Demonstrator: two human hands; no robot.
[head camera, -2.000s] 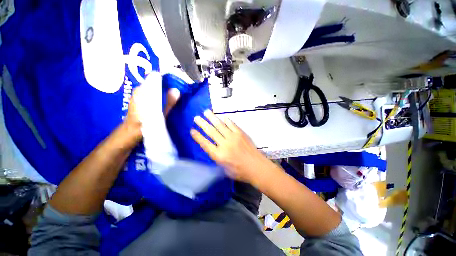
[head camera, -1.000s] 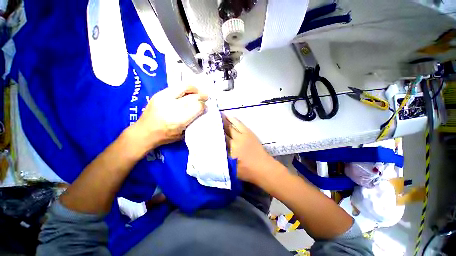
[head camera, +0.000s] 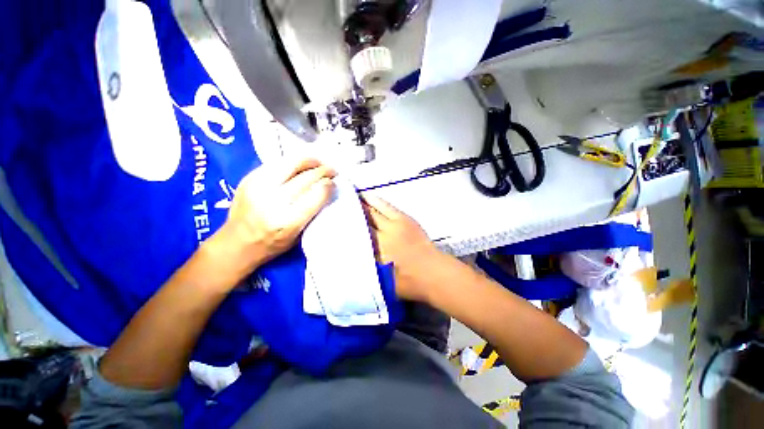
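Note:
The royal-blue garment body (head camera: 109, 193) with white logo and lettering lies on the left of the table and hangs over my lap. A white strip (head camera: 345, 260) with a thin dark line along its edge lies on it, its squared end towards me. My left hand (head camera: 281, 209) is closed on the strip's upper left part, just below the presser foot (head camera: 362, 126). My right hand (head camera: 398, 243) holds the strip's right edge, its fingers partly hidden by the strip. The strip's upper end is bright and hard to see near the needle area.
Black-handled shears (head camera: 505, 151) lie right of the needle. Yellow snips (head camera: 593, 152) lie farther right. A white lamp-like paddle (head camera: 138, 96) hangs over the garment. White tape (head camera: 456, 42) hangs on the machine head. Blue strips (head camera: 570, 239) and white bundles (head camera: 620, 306) are below the table's right end.
The white strip was raised and blurred two seconds ago; it now lies flatter between both hands. My left hand moved right and closed on it, and my right hand moved down to its edge.

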